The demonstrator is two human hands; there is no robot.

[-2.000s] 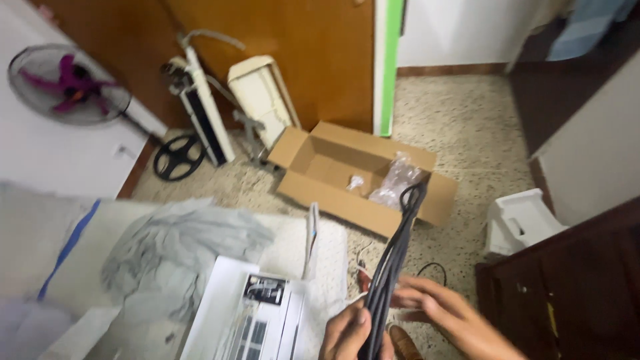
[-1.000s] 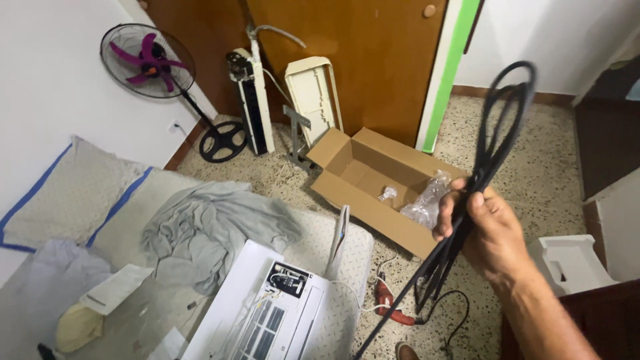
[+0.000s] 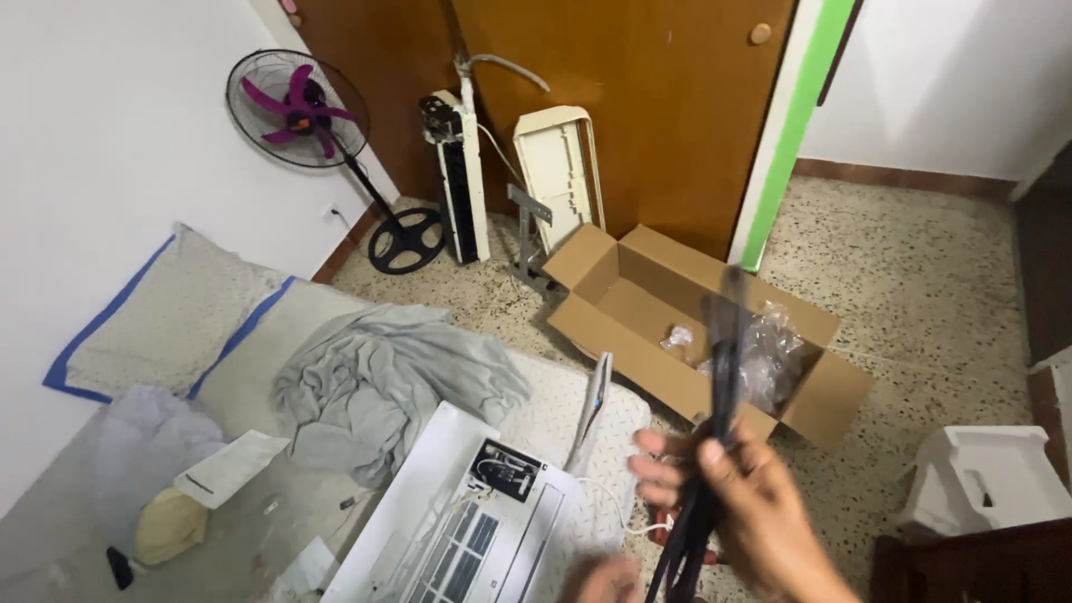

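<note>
A folded bundle of black cable (image 3: 724,377) stands upright in my right hand (image 3: 754,494), which grips it near the lower middle of the view. The bundle's top is blurred and overlaps the cardboard box (image 3: 620,352) behind it; its lower end leaves the bottom edge. My left hand (image 3: 607,578) shows only in part at the bottom edge, blurred, to the left of the cable. Whether it is open or holds anything cannot be told. Left of the hands, a white split air conditioner's indoor unit (image 3: 469,528) lies on the bed, its wiring compartment uncovered.
Clear plastic wrap (image 3: 766,352) lies in the box. A grey sheet (image 3: 377,377) covers part of the mattress (image 3: 615,435). A pedestal fan (image 3: 297,109), an old unit's chassis (image 3: 461,184) and a cream cover (image 3: 557,167) stand behind. A red tool partly shows below my hands; a white plastic stool (image 3: 988,477) is right.
My right hand has moved down and left with the cable since one second ago, and the wide loop at its top now looks narrower. My left hand has come into view at the bottom.
</note>
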